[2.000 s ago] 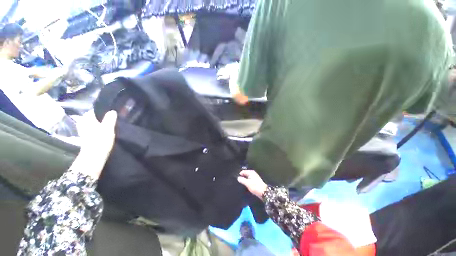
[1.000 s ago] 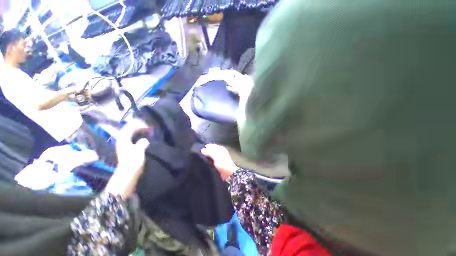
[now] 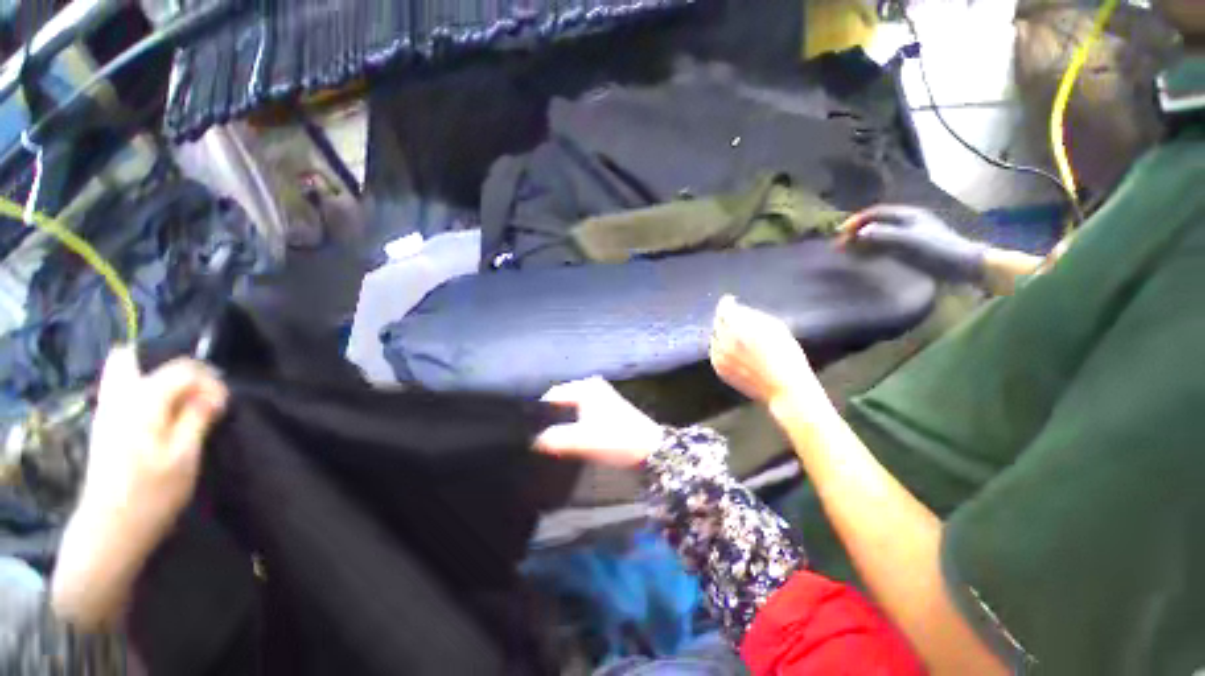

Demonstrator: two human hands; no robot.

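A black coat (image 3: 383, 515) hangs between my hands at the lower left, blurred, its upper edge stretched between them. One small pale spot, perhaps a button, shows on it. My left hand (image 3: 148, 442) grips its upper left part. My right hand (image 3: 595, 423) pinches its upper right corner, just in front of the padded board. The coat's lower part runs out of the picture.
A long grey padded board (image 3: 568, 317) lies ahead, with dark and olive garments (image 3: 687, 225) behind it. A person in a green shirt (image 3: 1070, 423) stands close at the right, both hands near the board. Dark garments (image 3: 106, 277) are heaped at the left.
My hands have moved apart and spread the bunched coat's edge. The view has turned to the padded board. The person in green now shows arms and hands over it.
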